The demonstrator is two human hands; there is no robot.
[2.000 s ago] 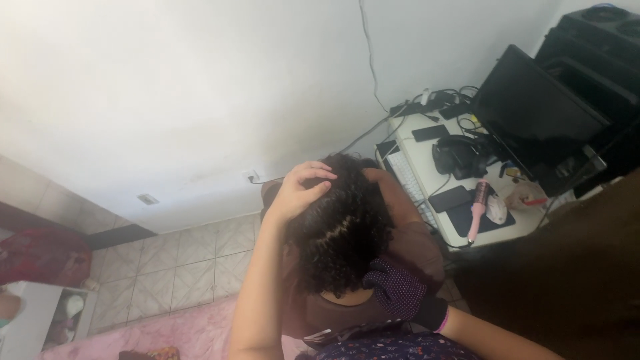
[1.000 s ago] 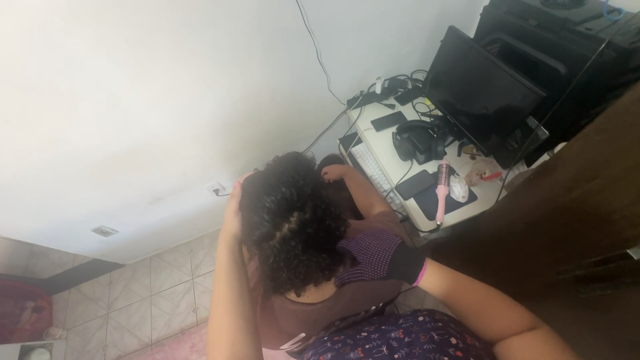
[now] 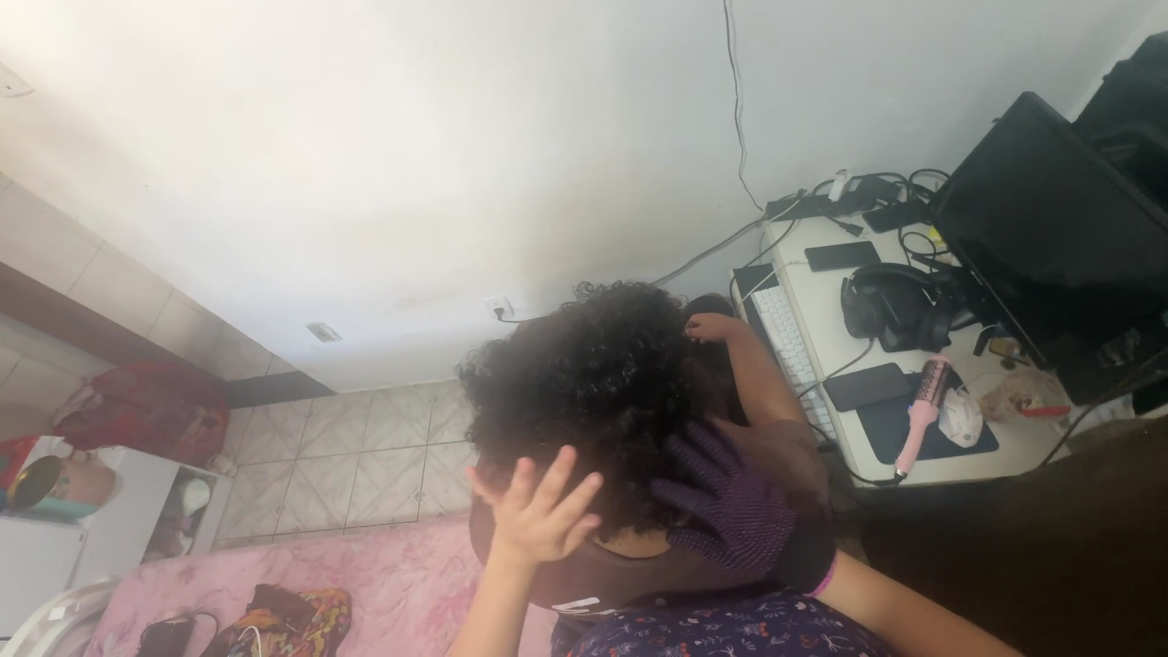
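Note:
A seated person in a brown top, seen from behind and above, has dark curly hair [image 3: 584,383]. Bare and with fingers spread, my left hand [image 3: 538,511] is at the lower left side of the hair, holding nothing. My right hand [image 3: 739,511] wears a purple dotted glove with a black cuff; its fingers are spread against the lower right of the hair, near the neck. The seated person's own hand [image 3: 712,327] is raised beyond the hair, toward the desk. A pink round hot brush [image 3: 925,411] lies on the desk.
On the white desk [image 3: 862,461] at right are a keyboard [image 3: 787,342], black headphones [image 3: 899,306], a monitor [image 3: 1049,237], a mouse [image 3: 960,417], phones and tangled cables. A wall outlet [image 3: 499,307] holds a plug. A pink-covered bed [image 3: 401,584] with a patterned cloth lies lower left.
My left hand has come down from the top left of the hair to its lower left side, fingers now spread. My gloved right hand stays near the neck, its fingers now more widely spread.

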